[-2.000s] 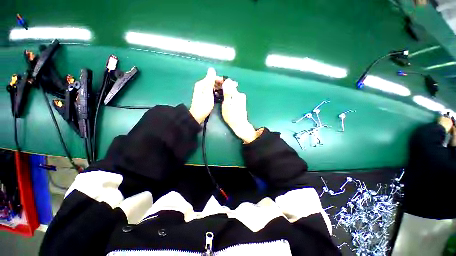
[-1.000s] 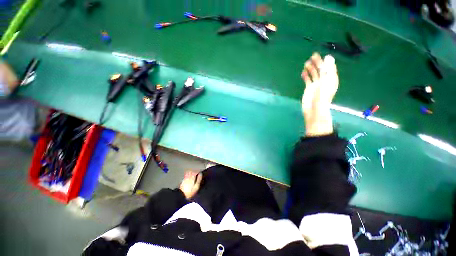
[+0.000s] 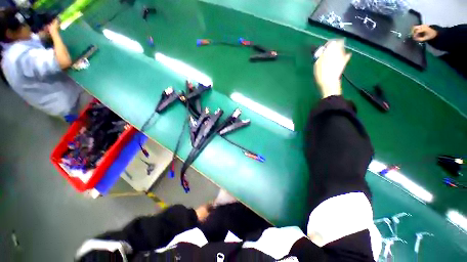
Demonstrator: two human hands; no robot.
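My right hand (image 3: 332, 64) is stretched far out over the dark green belt. A small dark and silver thing shows at its fingertips; the fingers are blurred and I cannot tell if they grip it. A black clamp with a cable (image 3: 376, 99) lies just right of that hand. Another black clamp (image 3: 263, 56) with red-blue cable tips lies to its left. My left hand (image 3: 203, 212) is low by my lap, mostly hidden by the sleeve. A bunch of black clamps (image 3: 205, 125) lies on the light green near ledge, its cables hanging over the edge.
A red bin (image 3: 77, 179) full of dark leads stands lower left, a blue bin (image 3: 115, 164) beside it. A person (image 3: 36, 69) is at upper left. Another person's hand (image 3: 424, 33) is at a black tray (image 3: 368, 43) with springs. Loose springs (image 3: 391, 235) lie lower right.
The view has turned and shifted. Two seconds ago both hands were together on a clamp; my left hand has dropped to my lap. My right arm now reaches further out over the belt.
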